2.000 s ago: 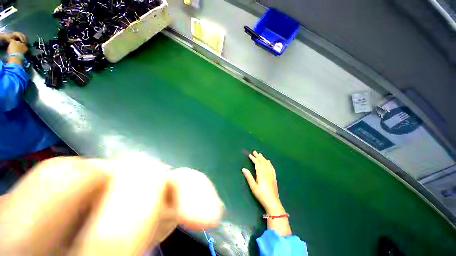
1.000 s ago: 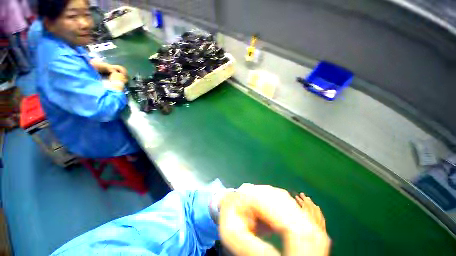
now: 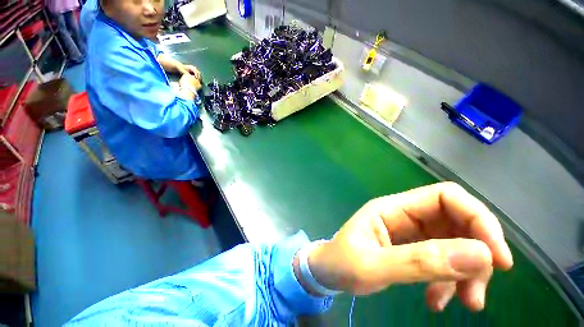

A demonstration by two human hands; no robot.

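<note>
My left hand [image 3: 416,246] is raised large in the lower right over the green conveyor belt [image 3: 320,153]. Its fingers are curved with a gap between thumb and index finger, and nothing shows in it. A pale wrist strap with a thin blue cord sits at the wrist, below a light blue sleeve [image 3: 218,284]. My right hand is not in view. A heap of black parts with shiny metal bits [image 3: 275,70] lies on the belt at the upper middle, against a long cream tray [image 3: 307,96].
A coworker in a blue smock [image 3: 134,96] sits at the left of the belt, hands together. A blue bin [image 3: 490,114] with a dark pen-like tool, a pale yellow card [image 3: 382,102] and a yellow tag [image 3: 371,56] are along the back panel. A red stool [image 3: 80,115] stands at left.
The view has swung left, so the heap and bin sit further right. My left hand has moved right in view and shows sharper. My right hand has gone out of sight.
</note>
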